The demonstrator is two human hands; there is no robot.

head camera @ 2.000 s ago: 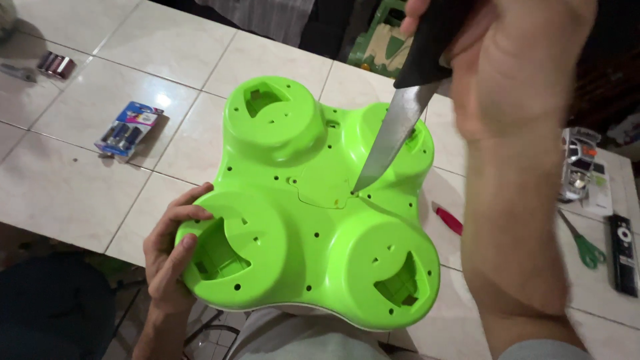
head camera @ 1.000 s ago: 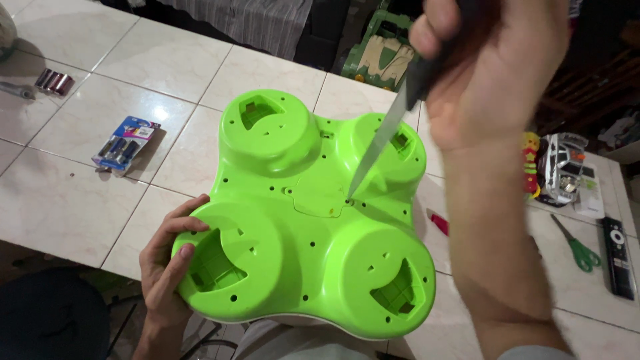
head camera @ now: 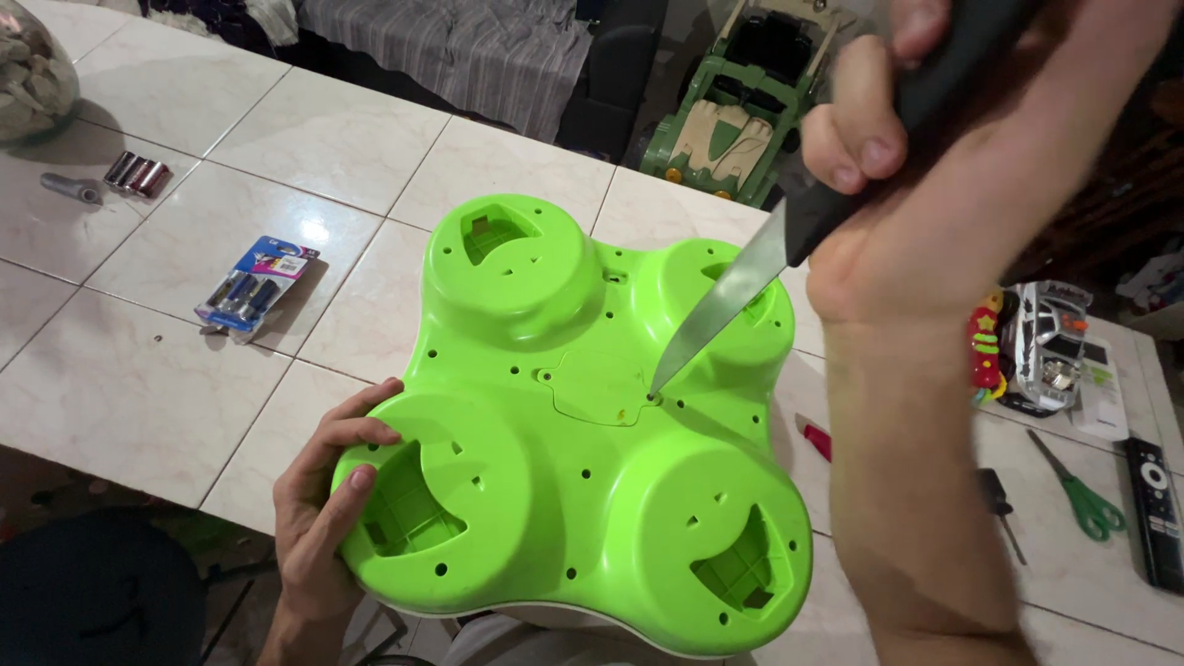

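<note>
A lime-green plastic toy base (head camera: pixel 578 462) with four round feet lies underside up at the table's near edge. My left hand (head camera: pixel 333 499) grips its near left foot, fingers bent over the rim. Raised above the toy's right side, my right hand (head camera: pixel 888 185) holds a kitchen knife (head camera: pixel 726 310) by its black handle, blade slanting down. The blade's tip touches the screw hole at the right edge of a small battery-type cover (head camera: pixel 597 388) in the middle of the base. That cover sits flush in its outline, with another screw hole at its left.
Left on the tiled table (head camera: pixel 277 120) are a battery blister pack (head camera: pixel 252 289), loose batteries (head camera: pixel 137 174) and a glass jar of stones (head camera: pixel 32 83). Right are a red-handled tool (head camera: pixel 816 440), a screwdriver (head camera: pixel 1004 504), green scissors (head camera: pixel 1087 499), a remote control (head camera: pixel 1154 513) and a toy car (head camera: pixel 1050 347).
My right hand and the knife handle have shifted and turned a little, while the blade's tip stays at the cover's right screw hole. My left hand keeps its hold on the toy.
</note>
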